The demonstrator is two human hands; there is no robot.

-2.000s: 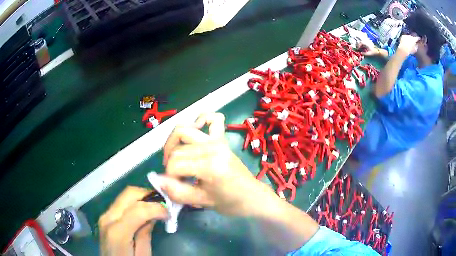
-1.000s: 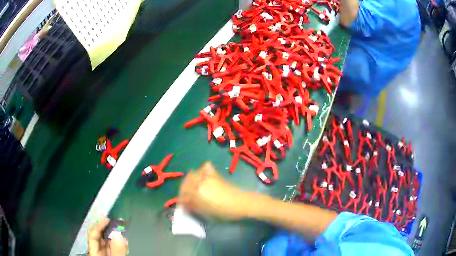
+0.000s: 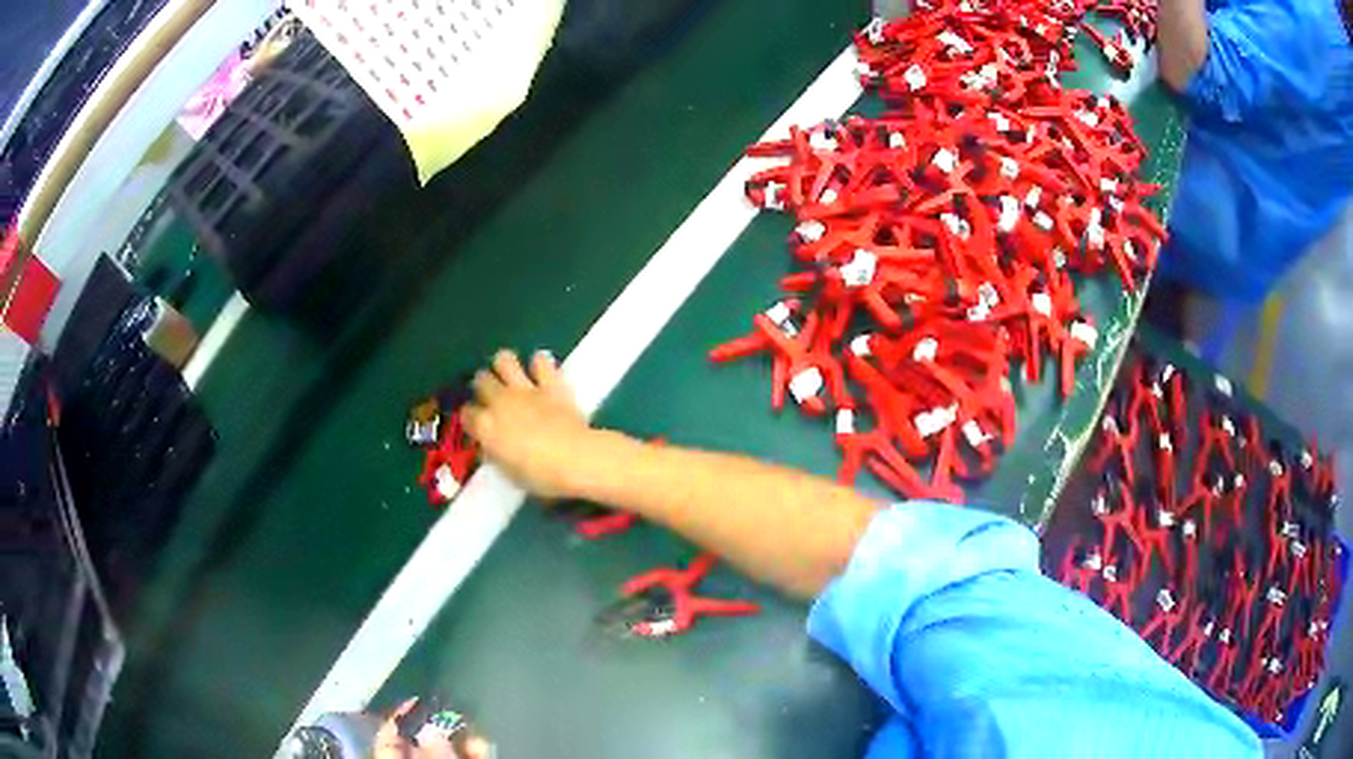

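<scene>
My right hand (image 3: 522,423) reaches over the white rail (image 3: 416,593), with its fingers on or just above a red spring clamp (image 3: 448,472) on the green belt. A small dark and gold unit (image 3: 425,421) lies at that clamp; whether the fingers grip is hidden. My left hand (image 3: 398,741) is cut off by the bottom edge and holds a small dark unit (image 3: 442,727) with a green spot. A red clamp with a dark block (image 3: 680,601) lies on the bench, and another clamp (image 3: 606,524) is partly hidden under my right forearm.
Many red clamps with white labels are heaped (image 3: 950,252) along the bench. A black tray of clamps (image 3: 1209,549) is at the right. A hanging arrow sheet (image 3: 430,67) and dark trays (image 3: 282,178) are at the upper left. A person in blue (image 3: 1261,148) is at the upper right.
My right hand has moved from the bench and the white wipe to the clamp on the belt. The wipe no longer shows. My left hand stays low with the unit. The camera view has shifted.
</scene>
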